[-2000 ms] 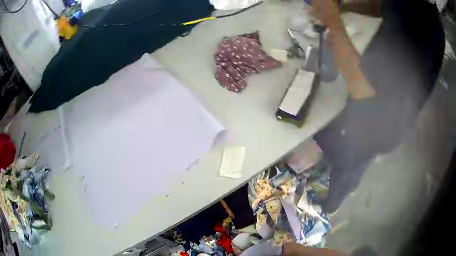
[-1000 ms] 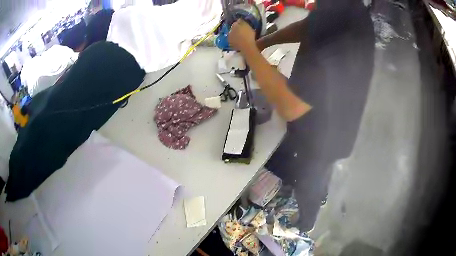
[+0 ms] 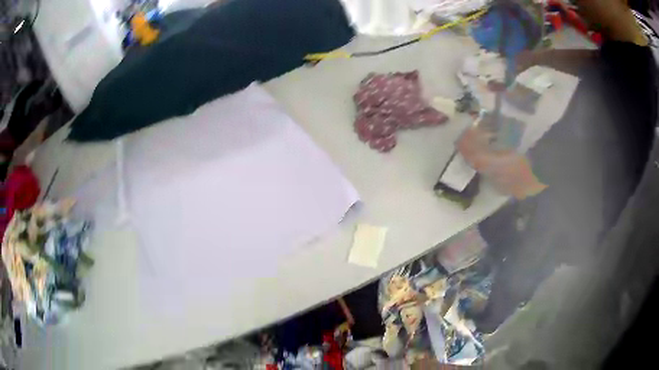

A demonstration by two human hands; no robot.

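Observation:
Neither of my hands is in view. Nearest in front of me is a long white table [image 3: 289,289] with a large smooth white sheet [image 3: 231,181] lying flat on it. A small cream card [image 3: 367,245] lies near the table's front edge. A crumpled maroon dotted cloth [image 3: 394,108] lies farther back. Printed fabric scraps [image 3: 433,303] are heaped below the front edge, and another scrap heap [image 3: 50,260] sits at the table's left end. The frame is blurred.
Another person's hand [image 3: 498,162] is over a narrow dark stack with a white top [image 3: 458,181]. A blue cutting machine [image 3: 506,32] stands beside the person's dark clothing. Dark green cloth [image 3: 224,65] lies along the far side, with a black-and-yellow cable [image 3: 405,45] beyond.
The view has swung left and down since one second ago. The other person's hand has come down onto the dark stack. A bare forearm or hand at the bottom edge two seconds ago is gone.

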